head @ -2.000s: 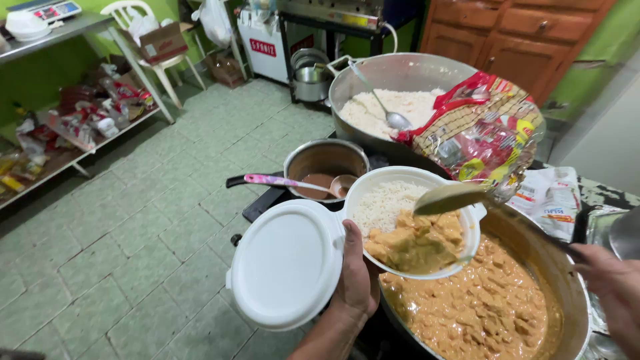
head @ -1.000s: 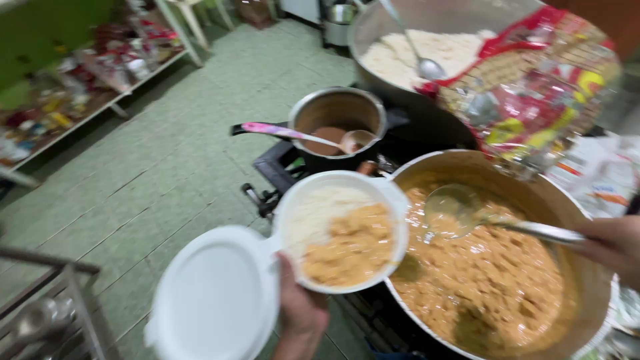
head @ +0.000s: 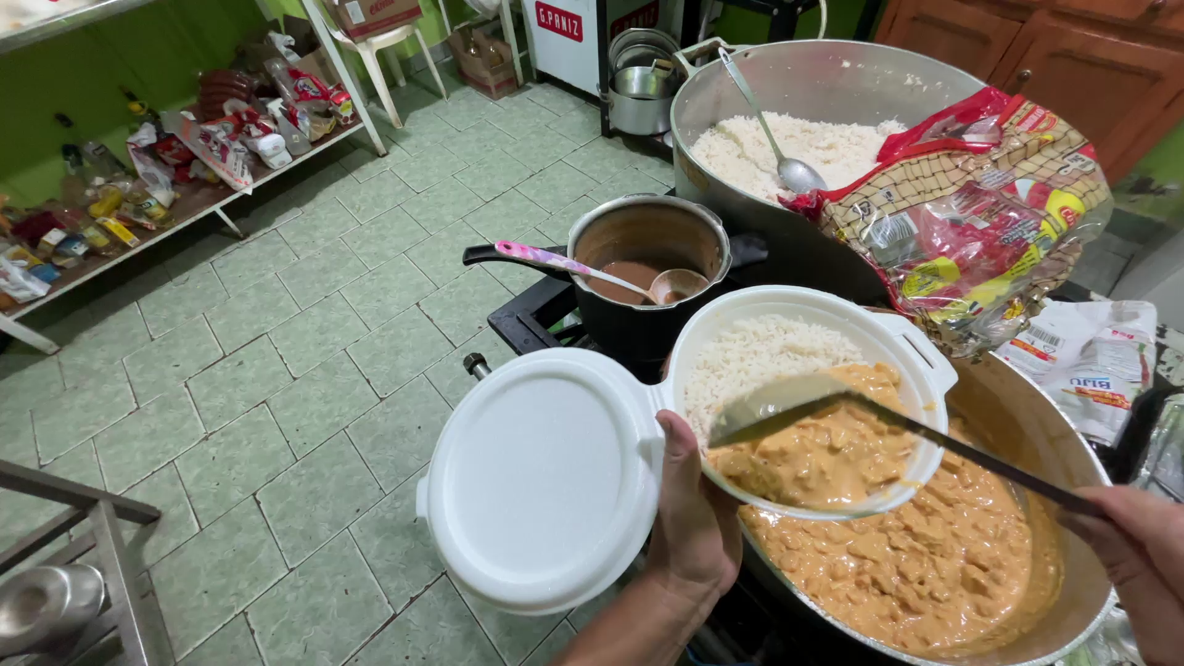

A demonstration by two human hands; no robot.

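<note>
My left hand (head: 694, 518) holds a white plastic container (head: 928, 356) at its hinge side, its attached lid (head: 546, 476) folded out to the left. White rice (head: 763, 356) fills one side of the container, and chunky orange stew (head: 832, 472) lies beside it. With my right hand (head: 1133, 546) I grip the handle of a metal serving spoon (head: 786, 407), its bowl tilted over the food in the container. Below and to the right stands a large pot of the same stew (head: 916, 573), partly covered by the container.
Behind are a saucepan (head: 647, 227) with brown sauce and a ladle (head: 680, 285), and a large pot of rice (head: 786, 153) with a metal spoon (head: 800, 176). A plastic food bag (head: 980, 213) drapes over that pot's rim. A metal rack (head: 116, 564) stands lower left.
The serving spoon has moved from the stew pot to over the container, held in my right hand. More stew now lies in the container than one second ago.
</note>
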